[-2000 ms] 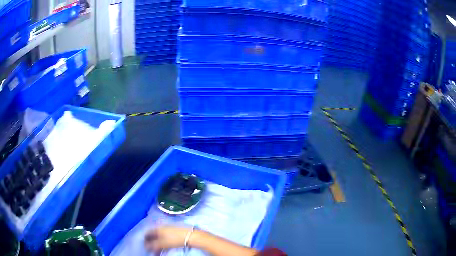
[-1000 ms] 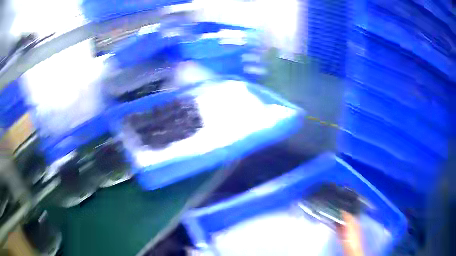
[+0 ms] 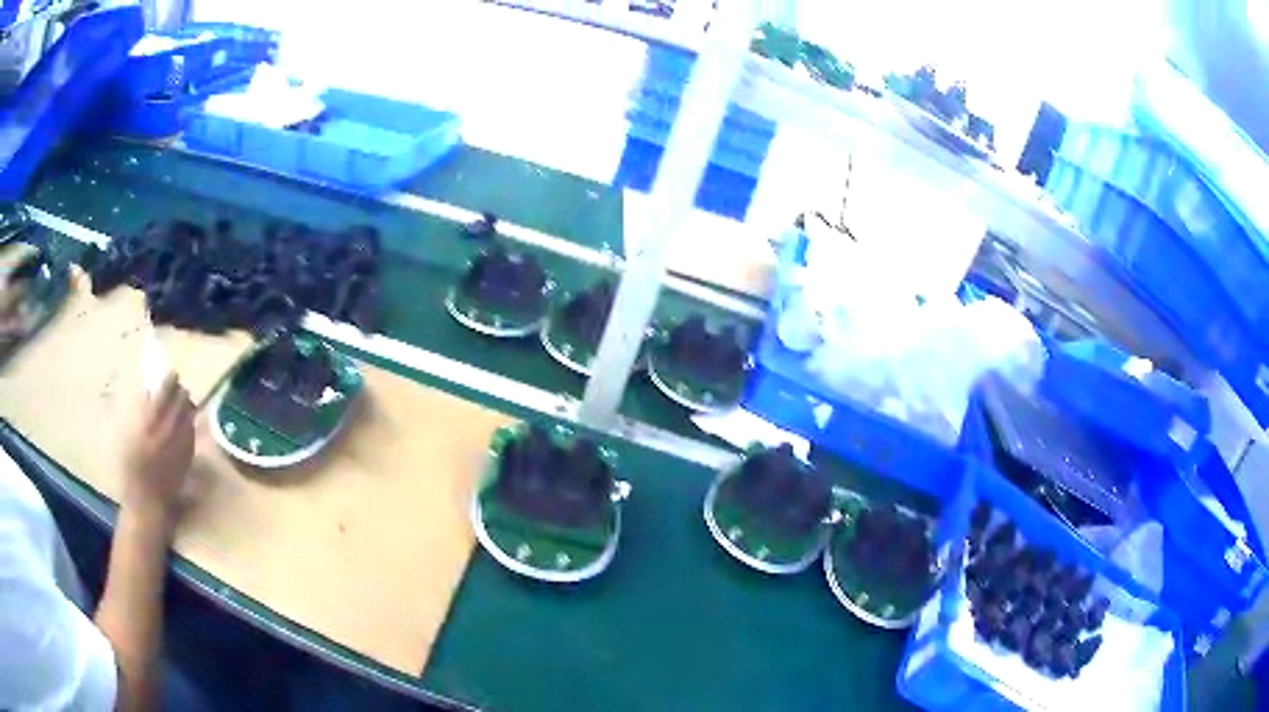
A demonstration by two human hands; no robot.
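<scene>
Neither of my hands is in the picture. Several housing assemblies lie open side up on the green bench, each a rounded shell with a green board, black insert and silver-white rim. The nearest one [image 3: 550, 504] lies just right of the cardboard sheet [image 3: 348, 556]. Two more, one of them this housing assembly [image 3: 772, 509], lie to the right beside the blue crate. Another housing assembly [image 3: 287, 399] lies on the cardboard by a coworker's hand. Three more, including this housing assembly [image 3: 501, 289], lie along the bench's far side.
A coworker's hand [image 3: 164, 438] holds a small white thing at the left. A heap of loose black parts [image 3: 251, 271] lies behind the cardboard. A blue crate [image 3: 926, 665] at the lower right holds black parts in rows. A metal post [image 3: 668, 209] stands mid-bench.
The view has swung left from the crates and crate stack to the bench. The hand seen at the housing assembly in the lined crate is out of view, and so is that crate.
</scene>
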